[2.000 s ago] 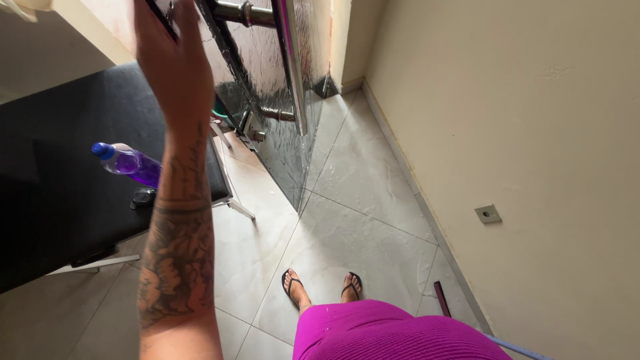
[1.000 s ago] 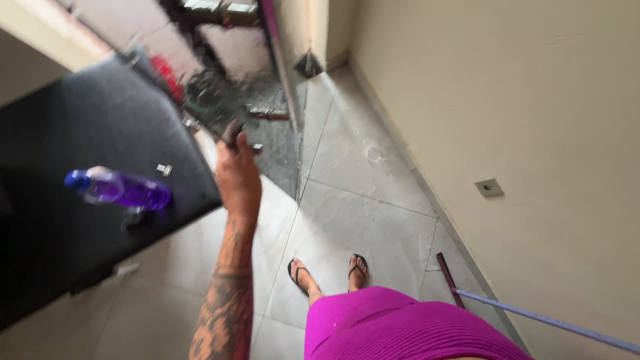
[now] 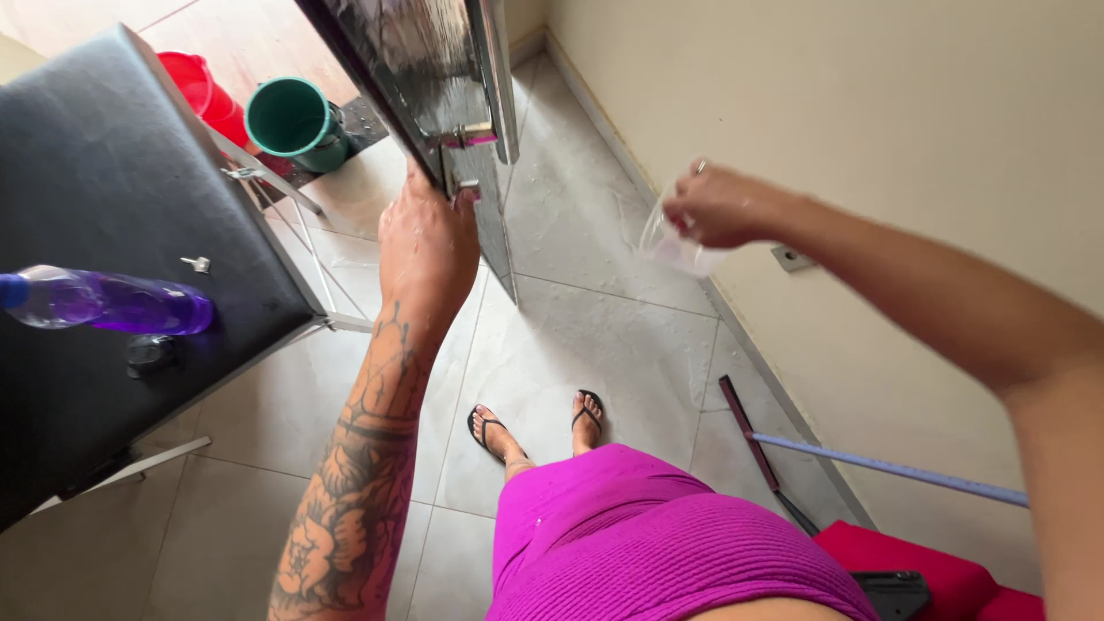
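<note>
My left hand (image 3: 429, 237) grips the edge of a wet glass door (image 3: 423, 60) near its lock, with the fingers partly hidden behind the edge. To the right, in front of the wall, my right hand (image 3: 711, 205) holds a clear plastic container (image 3: 677, 250) by its rim; it is blurred. The door carries a long metal pull handle (image 3: 503, 95). A bottle of purple liquid (image 3: 112, 299) lies on the black padded table (image 3: 78, 164), close to a small key (image 3: 197, 263) and a dark object (image 3: 153, 355) that I cannot identify.
A green bucket (image 3: 293, 121) and a red bucket (image 3: 203, 95) stand beyond the table. A squeegee with a blue pole (image 3: 888, 468) leans at the right, above a red seat (image 3: 914, 565). The tile floor (image 3: 595, 319) is wet around my sandalled feet.
My right hand has come into view with the clear container. My left hand, higher up two seconds ago, is now at the door edge. The view has shifted, showing both buckets.
</note>
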